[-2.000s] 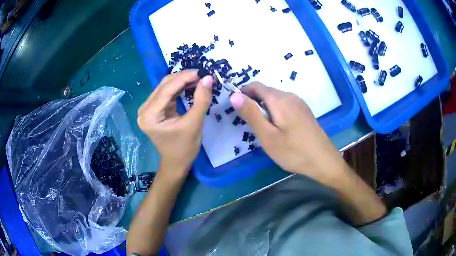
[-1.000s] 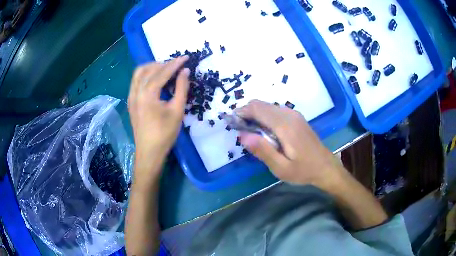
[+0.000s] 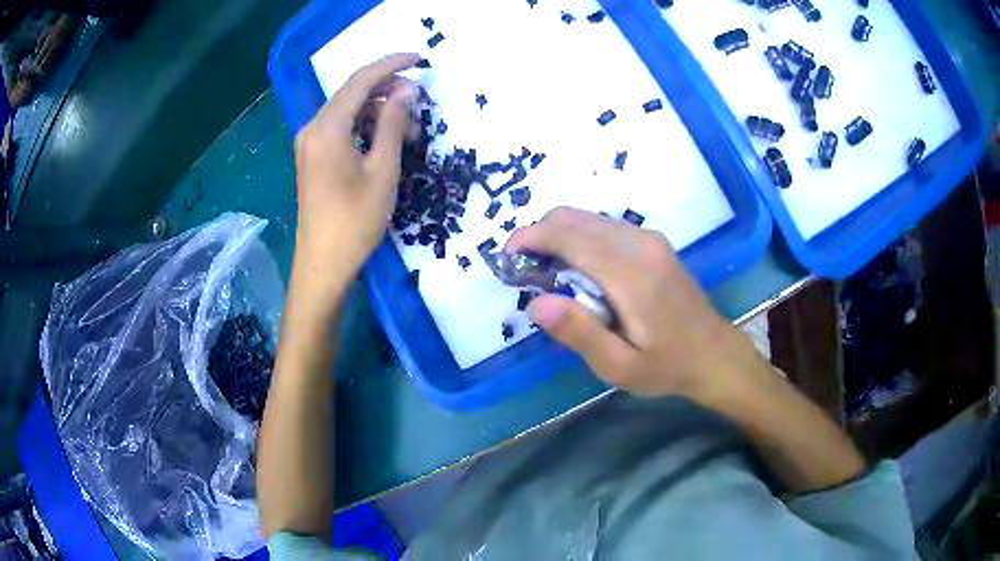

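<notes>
My right hand [image 3: 620, 296] holds the nippers [image 3: 537, 272] over the lower part of the left tray [image 3: 433, 356]. The nippers' metal jaws point left. My left hand [image 3: 356, 175] is at the tray's left side, over the heap of small black parts [image 3: 439, 192]. Its fingers and thumb are curled around dark pieces at the heap's upper edge; whether they grip any is hard to tell. A thin frame-like black piece [image 3: 506, 178] lies at the heap's right edge. Several small parts lie scattered on the white liner [image 3: 548, 82].
The right tray [image 3: 839, 258] holds larger black parts [image 3: 806, 82]. A clear plastic bag [image 3: 132, 373] with black clusters [image 3: 239, 362] inside lies at the left, above a blue bin [image 3: 55, 482]. The green bench [image 3: 384, 438] has its front edge near my body. A brown box [image 3: 806, 340] with dark contents is at the right.
My left hand has left the nippers' tips and moved up and left to the heap. My right hand has moved slightly down and right with the nippers.
</notes>
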